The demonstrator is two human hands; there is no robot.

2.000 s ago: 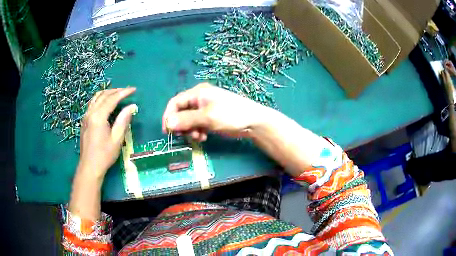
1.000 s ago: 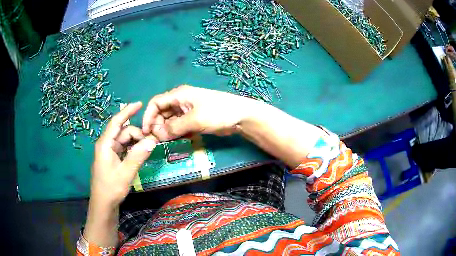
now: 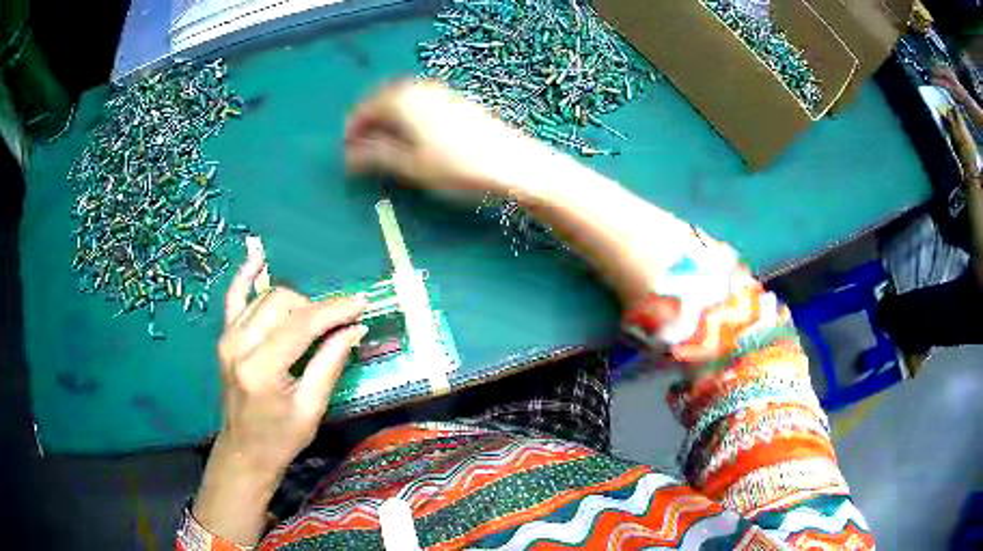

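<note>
The green circuit board (image 3: 437, 361) lies at the near table edge, its left part hidden by my left hand. A cream strip (image 3: 409, 282) crosses its right side and projects past the far edge. A dark red block (image 3: 379, 342) sits on the board. My left hand (image 3: 282, 355) is over the board's left half, thumb and index finger near each other at the block; whether they hold a small part cannot be told. My right hand (image 3: 404, 140) is blurred above the mat, beside the right pile of green leaded components (image 3: 528, 70); its fingertips are unclear.
A left pile of similar components (image 3: 151, 194) lies on the green mat (image 3: 302, 140). An open cardboard box (image 3: 744, 108) with more parts stands at the upper right. A white tray (image 3: 248, 22) is at the far edge. A blue stool (image 3: 857, 344) and another person's arm (image 3: 959, 135) are at the right.
My right hand has left the board and moved up and away toward the right pile. My left hand has shifted slightly down and right over the board. The hands are now apart.
</note>
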